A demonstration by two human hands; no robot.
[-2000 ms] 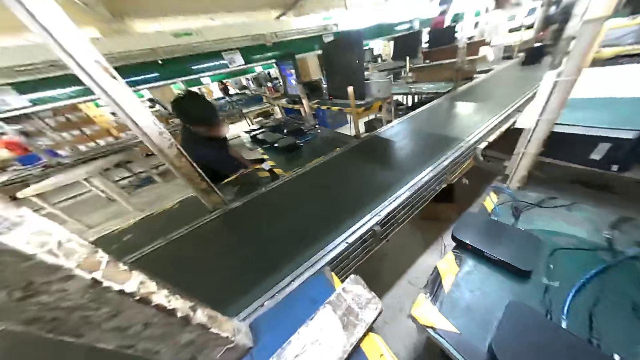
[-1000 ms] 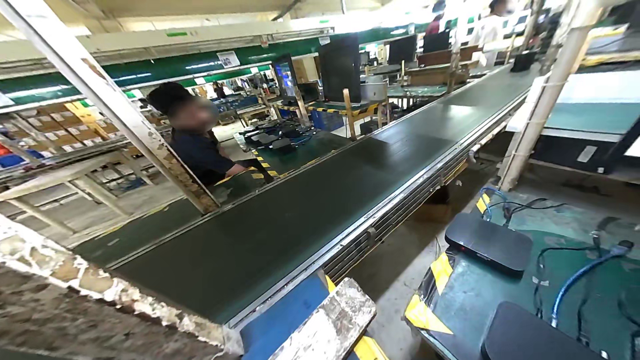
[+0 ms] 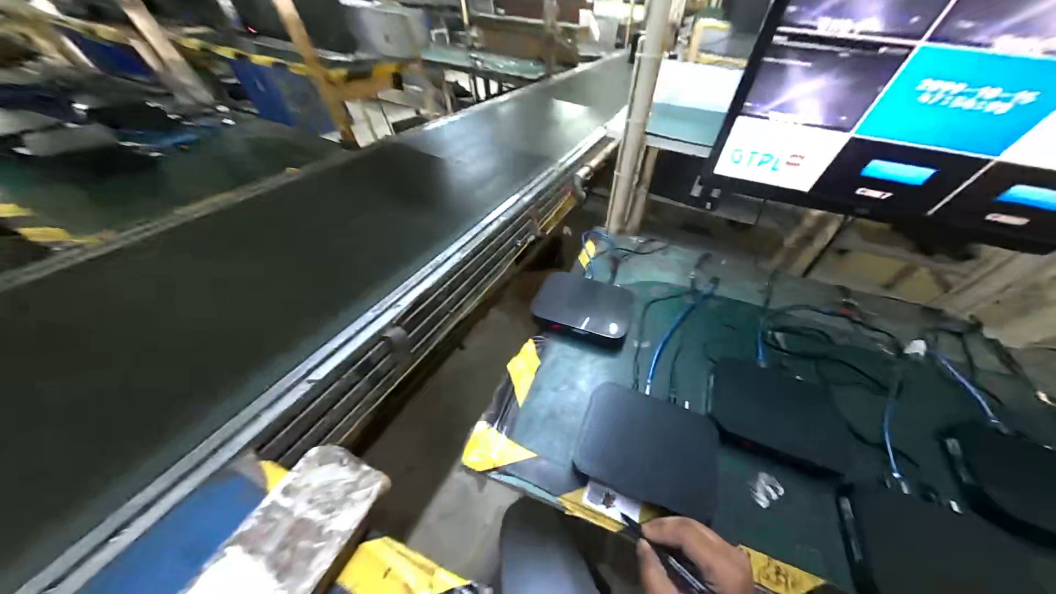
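My right hand [image 3: 697, 554] is at the bottom edge, closed around a thin dark pen-like tool [image 3: 672, 564]. The tool's tip is close to a small white printed label [image 3: 612, 500] beside the front edge of a black set-top box [image 3: 648, 445]. Blue and black cables lie behind that box. Just left of the hand, below the table edge, is another dark, rounded box [image 3: 544, 551], cut off by the frame; what supports it is hidden. My left hand is out of view.
Several more black boxes [image 3: 780, 417] with cables lie on the green table [image 3: 561, 412]. A lit monitor [image 3: 899, 107] hangs at the upper right. A dark conveyor belt [image 3: 272, 247] runs along the left, with a worn whitish block [image 3: 289, 524] near its edge.
The view has turned right, bringing in the monitor and more of the table; the person across the belt is out of view. My right hand has come into view with the pen-like tool.
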